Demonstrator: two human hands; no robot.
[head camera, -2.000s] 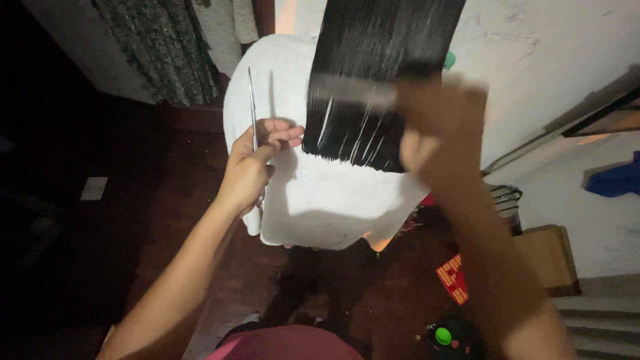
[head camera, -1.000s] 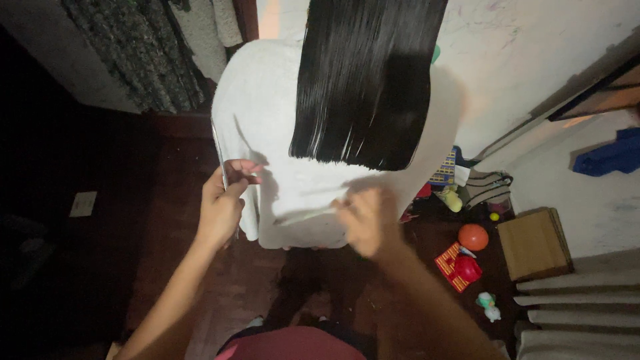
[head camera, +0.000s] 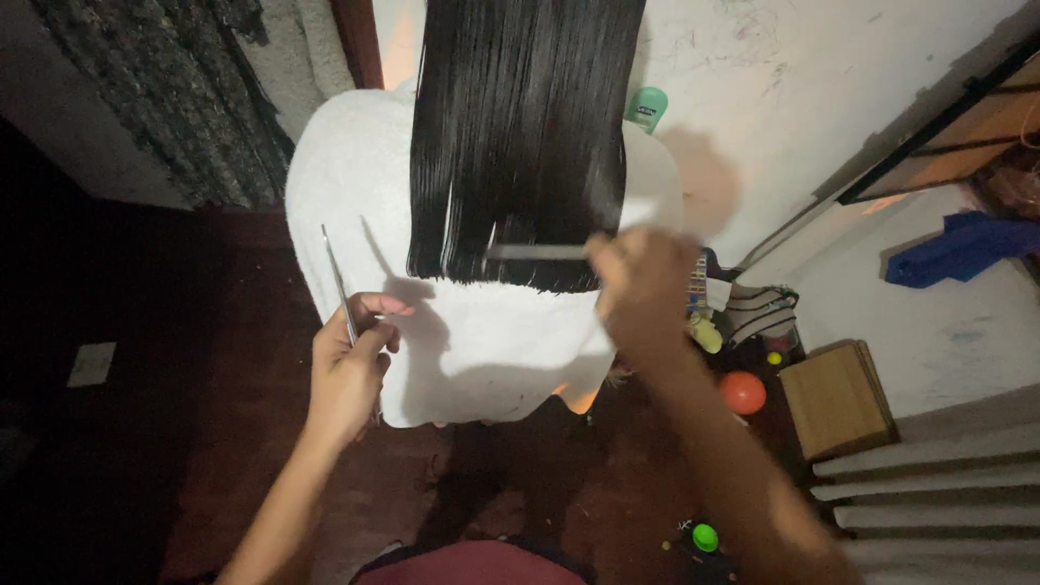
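Long, straight black hair (head camera: 520, 146) hangs down a person's back over a white towel (head camera: 496, 349), its lower ends cut nearly level. My left hand (head camera: 353, 357) holds slim metal scissors (head camera: 335, 272), blades pointing up, beside the hair's left edge and over the towel. With my right hand (head camera: 646, 284), blurred by motion, I grip a comb (head camera: 540, 253) that lies across the hair just above its ends. The comb's teeth cannot be made out.
A green bottle (head camera: 647, 108) stands beyond the hair near the wall. On the right are an orange ball (head camera: 743, 393), a brown cardboard piece (head camera: 837, 400) and a blue cloth (head camera: 959, 248). A bright green toy (head camera: 705, 537) lies on the dark floor (head camera: 244, 487).
My right hand has moved up from over the towel below the hair, bringing the comb onto the hair's lower part. The scissors have stayed in my left hand.
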